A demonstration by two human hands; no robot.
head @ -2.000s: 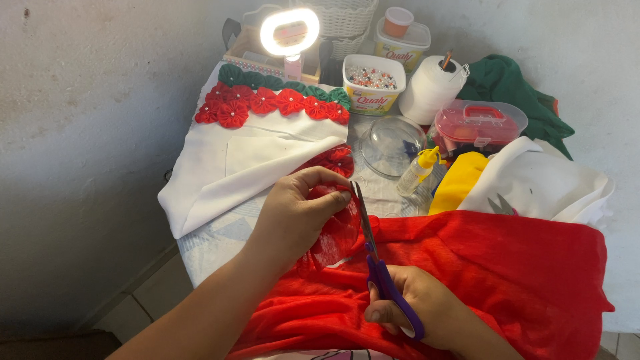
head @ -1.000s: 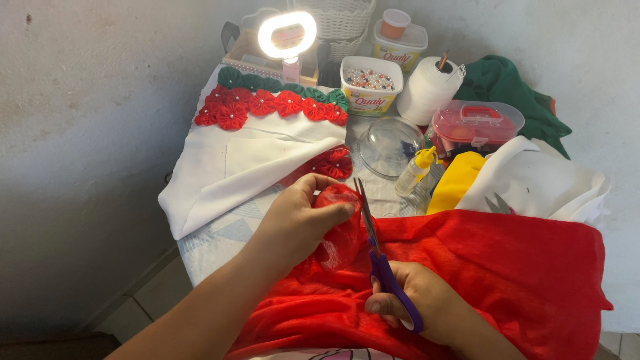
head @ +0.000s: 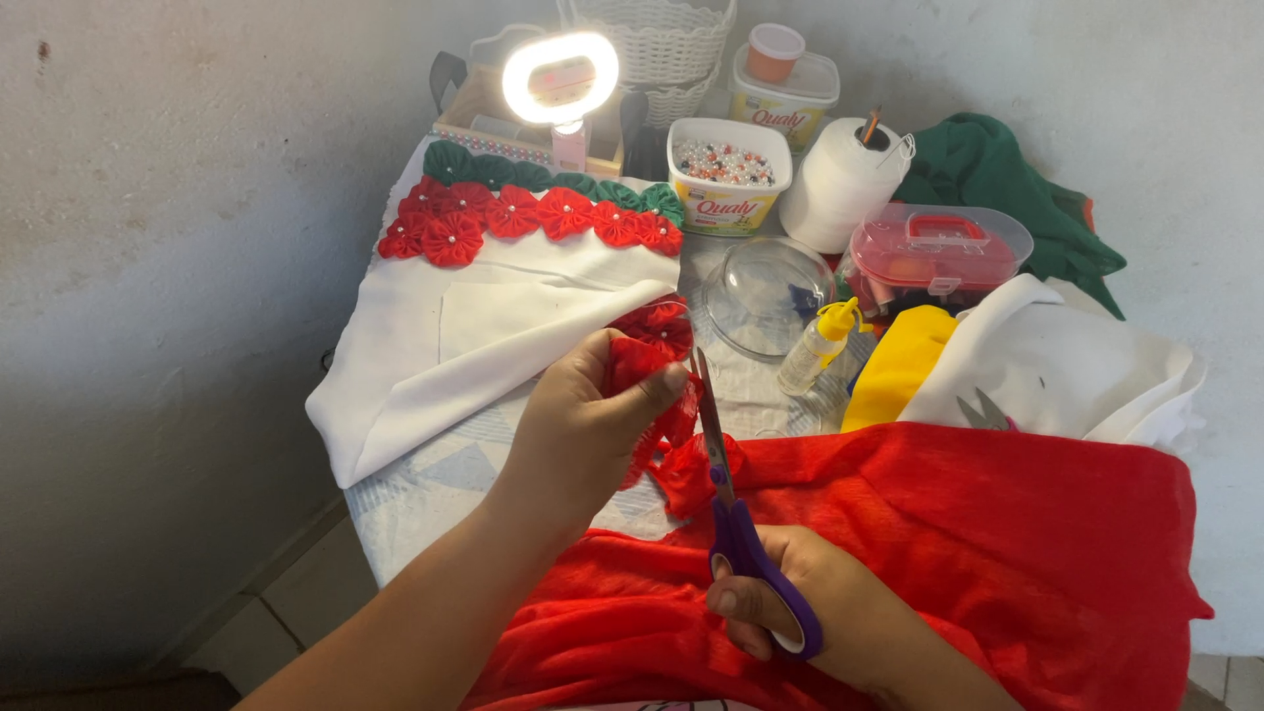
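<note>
Pinched between the thumb and fingers of my left hand (head: 602, 415) is a small gathered piece of thin red fabric (head: 642, 380). My right hand (head: 790, 602) holds purple-handled scissors (head: 731, 513), blades pointing up just right of the red piece. A narrow cut-looking strip of red fabric (head: 691, 474) hangs beside the blades. Below both hands a large red cloth (head: 968, 523) spreads over the table's near side. Behind my left hand lies white fabric (head: 513, 286) with rows of red fabric rosettes (head: 566, 212) and green ones (head: 494, 170), pearl beads at their centres. The fabric's near edge is folded over.
Behind stand a lit lamp (head: 561, 77), a tub of beads (head: 729, 178) and a white thread cone (head: 847, 188). To the right are a clear glass lid or dish (head: 768, 296), a yellow-capped bottle (head: 820, 346), a pink case (head: 938, 247) and other scissors (head: 987, 410).
The red piece in my left hand has changed shape, and a strip now hangs between it and the blades. My right hand still holds the scissors in nearly the same place.
</note>
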